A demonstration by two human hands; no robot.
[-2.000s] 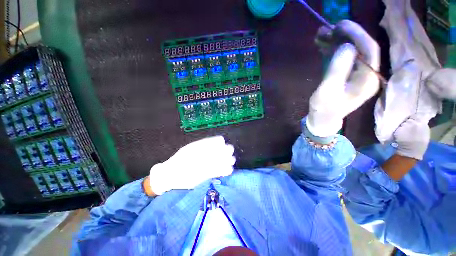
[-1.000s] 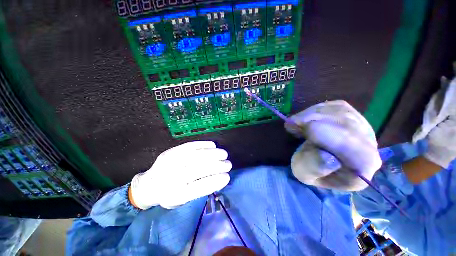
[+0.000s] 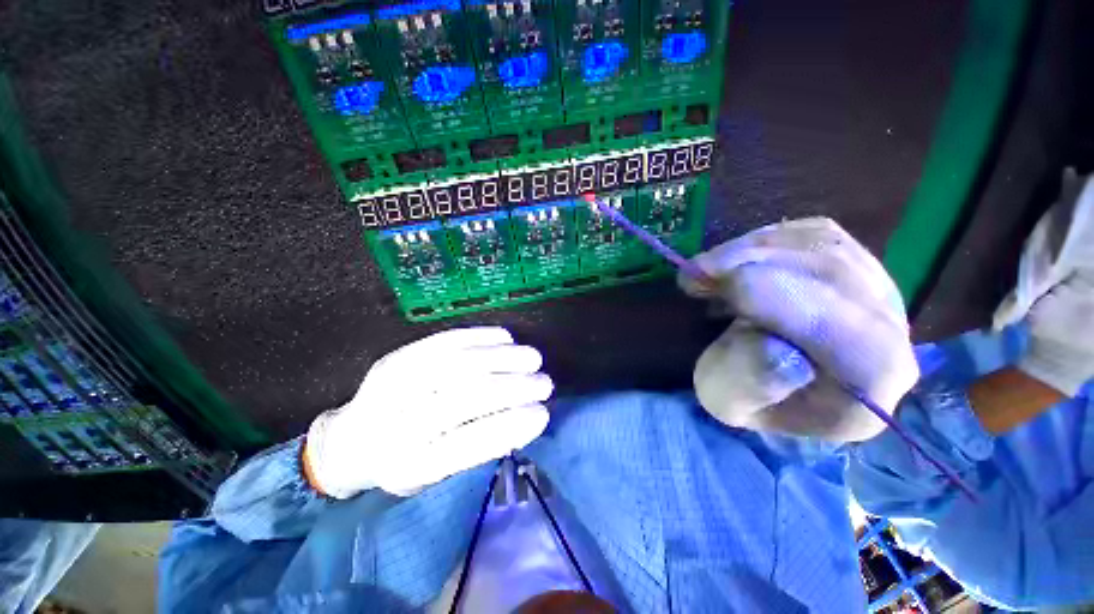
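A green circuit board [image 3: 504, 144] lies on the black mat, its top edge cut off by the picture. It has rows of seven-segment displays [image 3: 540, 186]. Blue patches sit on the upper sections, and thin blue strips show under the left and middle digits of the lower row. My right hand [image 3: 816, 330], in a white glove, holds a thin purple brush [image 3: 642, 236]. Its pinkish tip is at the lower edge of the lower display row, right of its middle. My left hand [image 3: 432, 411], gloved, rests flat below the board, holding nothing visible.
A black rack [image 3: 90, 360] with green boards stands at the left edge. The black mat [image 3: 180, 156] lies on a green-edged bench [image 3: 960, 156]. At the right are another person's gloved hand [image 3: 1062, 300] and blue sleeve.
Over two seconds, the brush came from beside the teal cup down to the board's lower row, and the view moved closer. In the last second, the tip shifted slightly and a blue strip lengthened under the digits.
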